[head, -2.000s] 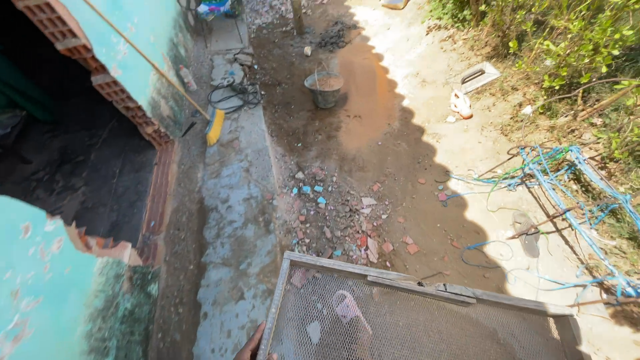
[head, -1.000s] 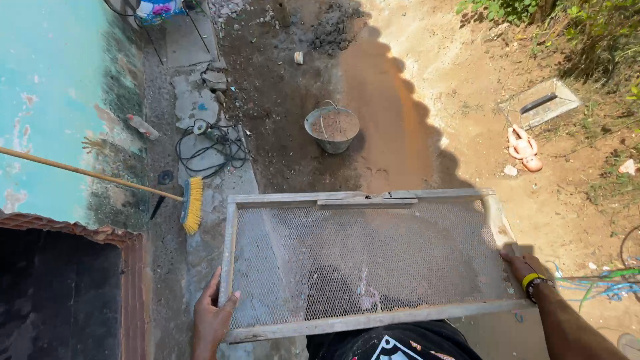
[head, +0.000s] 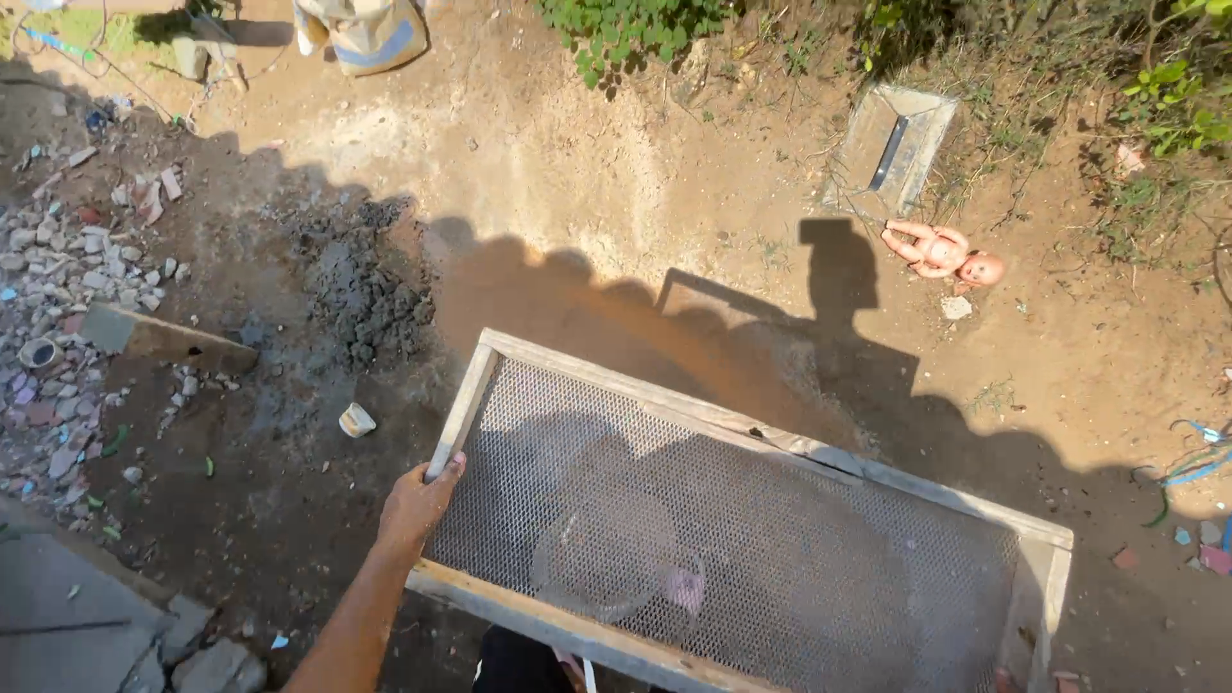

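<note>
A wooden-framed wire-mesh sieve (head: 770, 539) spans the lower middle and right of the head view, tilted down to the right. My left hand (head: 419, 510) is closed on its left frame bar, with the thumb on top. My right hand does not show; the far right end of the frame reaches the lower right with no whole hand visible there. Through the mesh the round bucket (head: 606, 549) shows faintly beneath the sieve, and a small pinkish patch shows beside it.
A heap of wet mortar (head: 361, 298), a wooden block (head: 168, 339), a small white cup (head: 356, 421) and rubble (head: 77, 269) lie left. Broken concrete (head: 87, 616) edges the lower left. A float-like tool (head: 890, 154) and a doll (head: 938, 252) lie upper right; a sack (head: 371, 34) stands at the top.
The sieve was held level in both hands a second ago, nearer the wall side of the bucket; now it lies over the bucket. The view has turned strongly.
</note>
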